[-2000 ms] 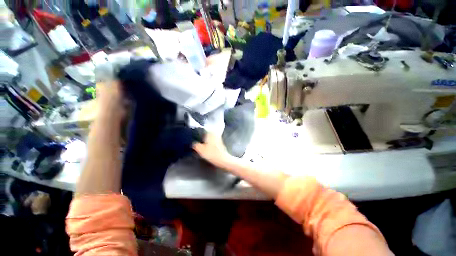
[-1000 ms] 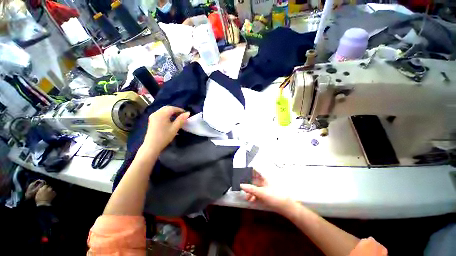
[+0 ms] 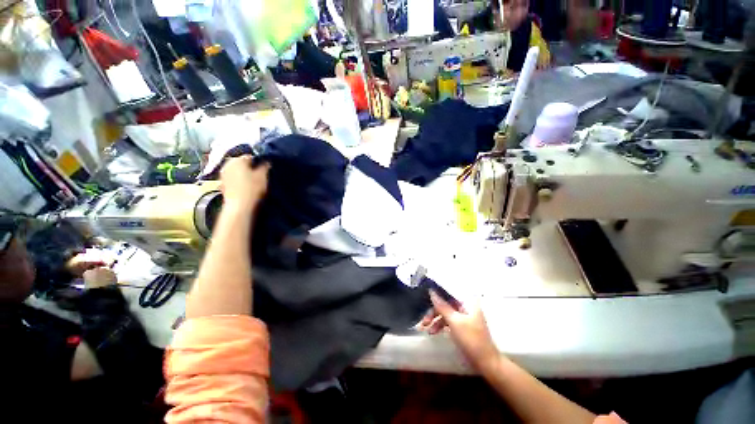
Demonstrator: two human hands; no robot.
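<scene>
A garment lies on the white table left of the sewing machine (image 3: 613, 186). It has a navy panel (image 3: 302, 178), a white panel (image 3: 370, 207) and a dark grey panel (image 3: 331, 302) that hangs over the table's front edge. My left hand (image 3: 245, 178) grips the navy panel at its upper left edge. My right hand (image 3: 451, 321) is at the garment's right end, with thumb and fingers at a small dark strip (image 3: 439, 290). The neon tag (image 3: 465, 209) hangs left of the needle area, away from the garment.
A smartphone (image 3: 594, 257) lies on the machine bed. A second machine (image 3: 153, 219) stands at the left, with black-handled scissors (image 3: 159, 290) in front of it. A person's hands (image 3: 93, 269) are at far left. Navy cloth (image 3: 451, 137) and a lilac-capped bottle (image 3: 555, 124) are behind.
My left hand has moved from the garment's middle to the navy panel's upper left edge. The navy cloth there is lifted and bunched. The view has tilted up, and the person at left shows more.
</scene>
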